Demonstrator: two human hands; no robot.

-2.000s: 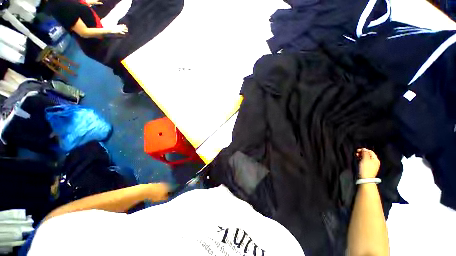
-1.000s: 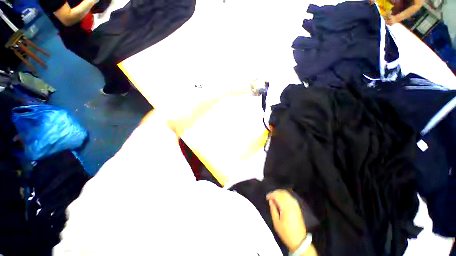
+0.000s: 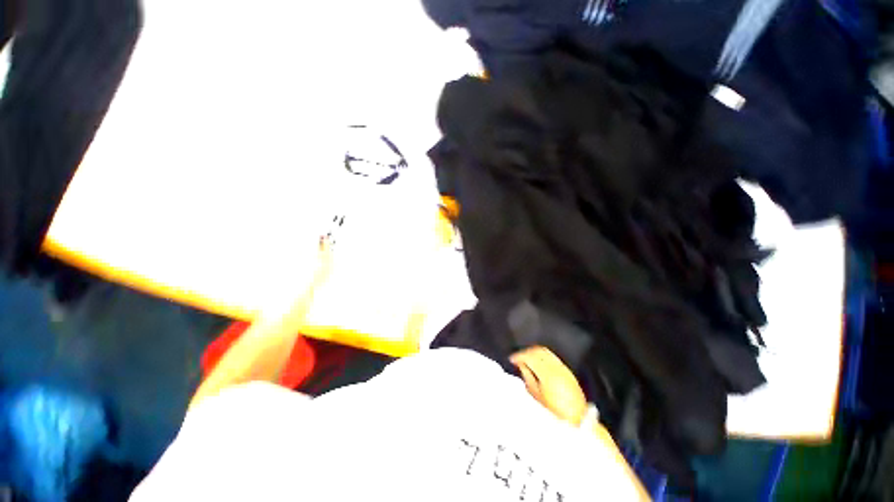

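Observation:
A black garment heap (image 3: 598, 225) lies across the table's right part and hangs over its near edge, with a smoother grey patch (image 3: 559, 333) near me. My right hand (image 3: 551, 380) is at the heap's near edge, fingers curled; whether it grips cloth or a tool is hidden. My left hand (image 3: 322, 263) is blurred and washed out over the white table, left of the heap, beside small dark marks (image 3: 336, 230); its fingers cannot be made out. A thin black cord loop (image 3: 375, 162) lies on the table, beyond my left hand.
The white tabletop (image 3: 225, 127) has yellow-orange edging. Navy garments with white stripes (image 3: 794, 147) lie behind the heap at right, with a small white tag (image 3: 727, 96). Dark cloth (image 3: 59, 118) hangs at far left. A red stool (image 3: 230, 348) and blue bag (image 3: 54, 431) are below.
My left hand came from low left, reached over the table beside the dark cord, then drew back; the cord now lies apart from it. My right hand moved left to the heap's near edge. The view shifted.

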